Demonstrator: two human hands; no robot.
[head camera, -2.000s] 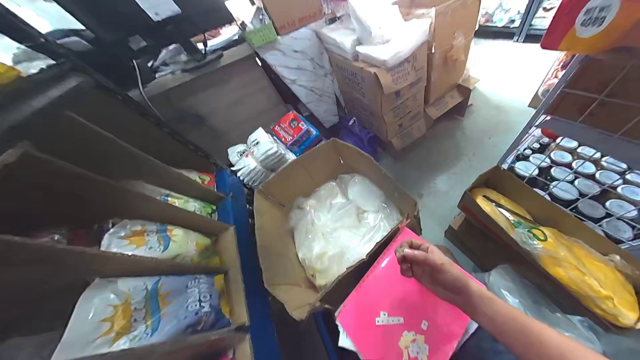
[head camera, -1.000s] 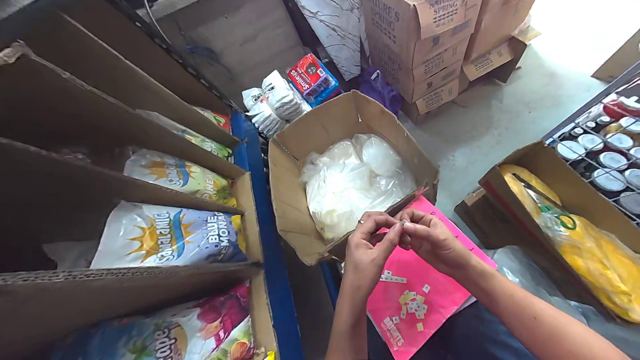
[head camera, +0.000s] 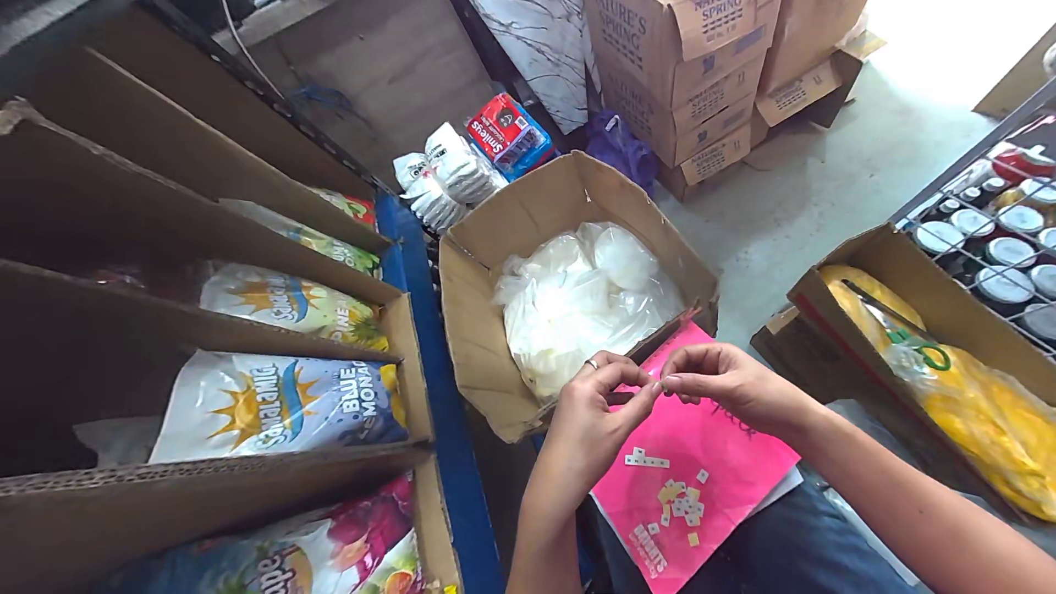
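A pink notebook (head camera: 701, 478) rests on my lap, with a pile of small letter tiles (head camera: 683, 505) on its cover. Just above that pile, more tiles (head camera: 646, 459) are joined in a short row with one tile over it. My left hand (head camera: 598, 404), a ring on one finger, meets my right hand (head camera: 730, 384) over the upper part of the notebook. Between the fingertips of both hands is a tiny piece (head camera: 665, 388), too small to make out clearly.
An open cardboard box (head camera: 487, 346) with plastic bags of white contents stands beyond the notebook. Drink-mix pouches (head camera: 280, 404) fill cardboard dividers at left. At right are a carton (head camera: 825, 330) of yellow packs with green-handled scissors and a wire rack (head camera: 957, 190) of jars. Stacked cartons (head camera: 685, 74) stand behind.
Two seconds ago only my right hand was in view, over the notebook; my left hand has since come in and met it. The view has shifted.
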